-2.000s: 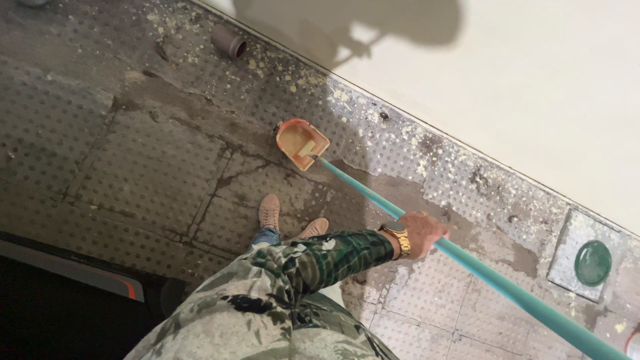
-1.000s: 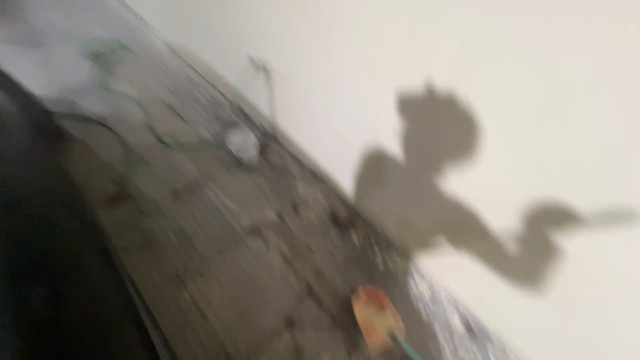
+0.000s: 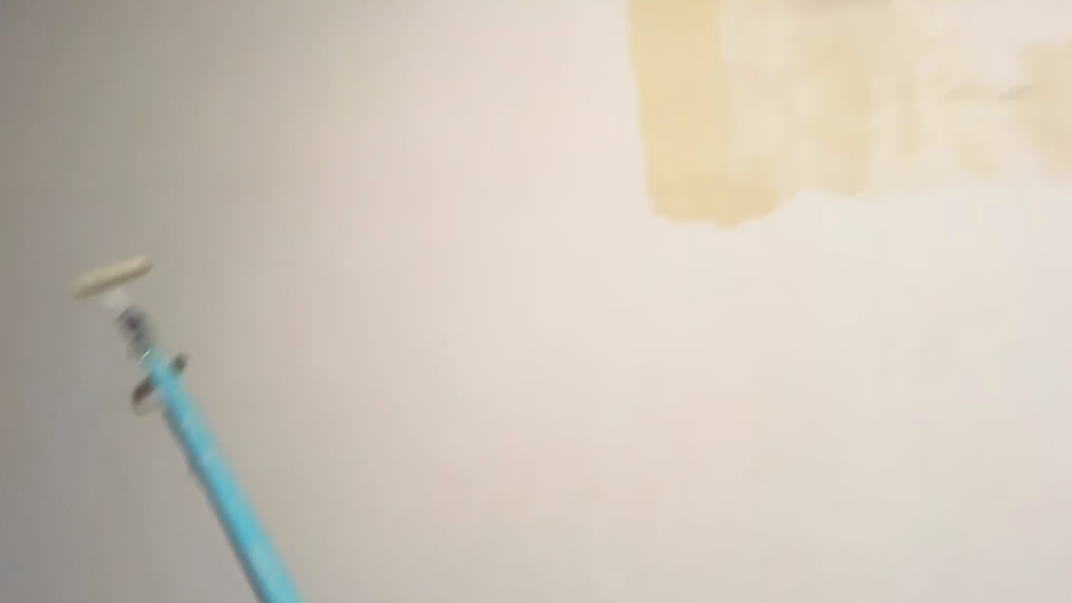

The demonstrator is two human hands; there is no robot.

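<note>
A turquoise pole (image 3: pixel 222 481) rises from the bottom edge at the left of the view, tilted toward the upper left. At its far end is a narrow, cream-coloured applicator head (image 3: pixel 113 276), seen close to edge-on. Dark fittings join the two, and the image there is blurred. Whether the head touches the wall I cannot tell. Neither my left hand nor my right hand is in view, so what holds the pole is hidden.
A pale wall (image 3: pixel 536 377) fills the view. Toward the upper right it bears an uneven yellowish coated patch (image 3: pixel 699 126) with a ragged lower edge. The wall's left side is in shade.
The view has swung from the floor up to the wall. The pole, gripped by a hand two seconds ago with its head over the floor, now points up in front of the wall.
</note>
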